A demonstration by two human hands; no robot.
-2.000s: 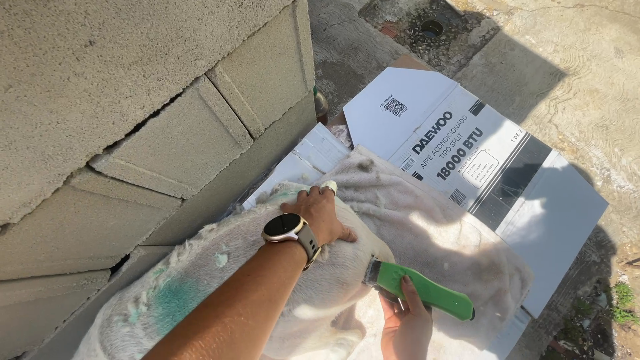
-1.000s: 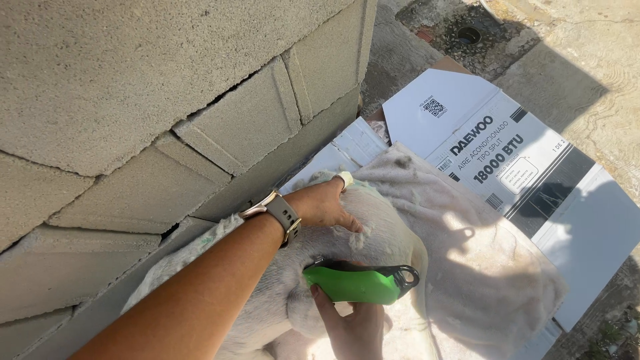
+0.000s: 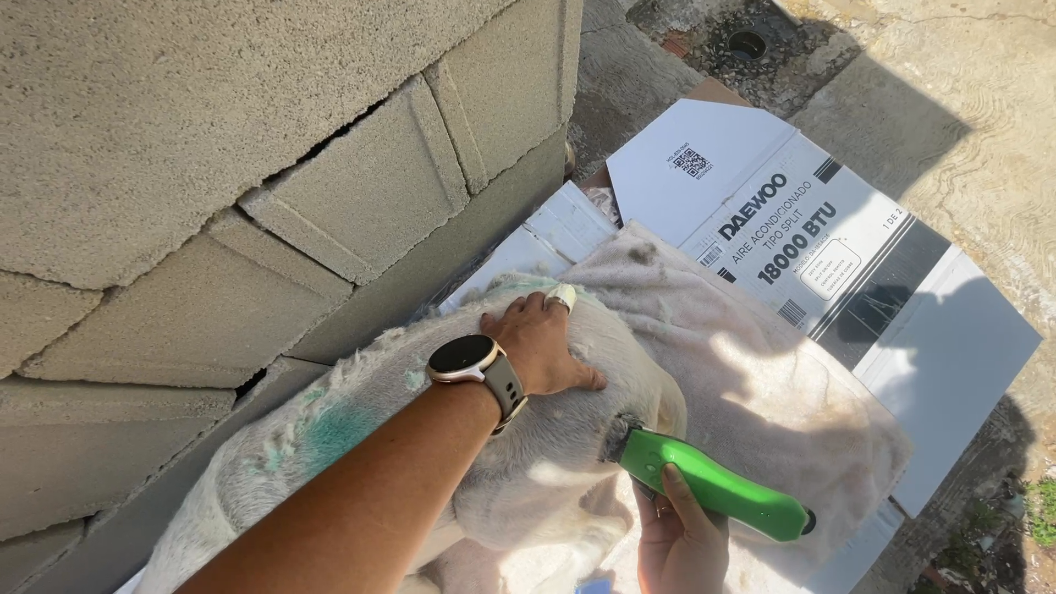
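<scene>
A white-coated animal (image 3: 528, 487), probably a dog, lies on a pale towel (image 3: 792, 396); its coat has green-stained patches, and its head is out of view. My left hand (image 3: 536, 342), with a watch (image 3: 474, 363) on the wrist, rests spread on the animal's body, pressing nothing but its coat. In my right hand (image 3: 681, 528) is a green electric hair clipper (image 3: 714, 487), its blade end touching the coat below and right of my left hand, with a dark tuft of hair at the blade.
A concrete block wall (image 3: 363, 181) rises along the left side. Flattened cardboard (image 3: 742, 190) with printing lies under and beyond the towel. Farther off are rough concrete ground (image 3: 957, 107) with a drain hole (image 3: 747, 44), and small green plants (image 3: 1041, 507) at the right edge.
From one second ago, the clipper has moved away from the animal's middle to the right, and its handle now slants downward. My left hand stays on the coat.
</scene>
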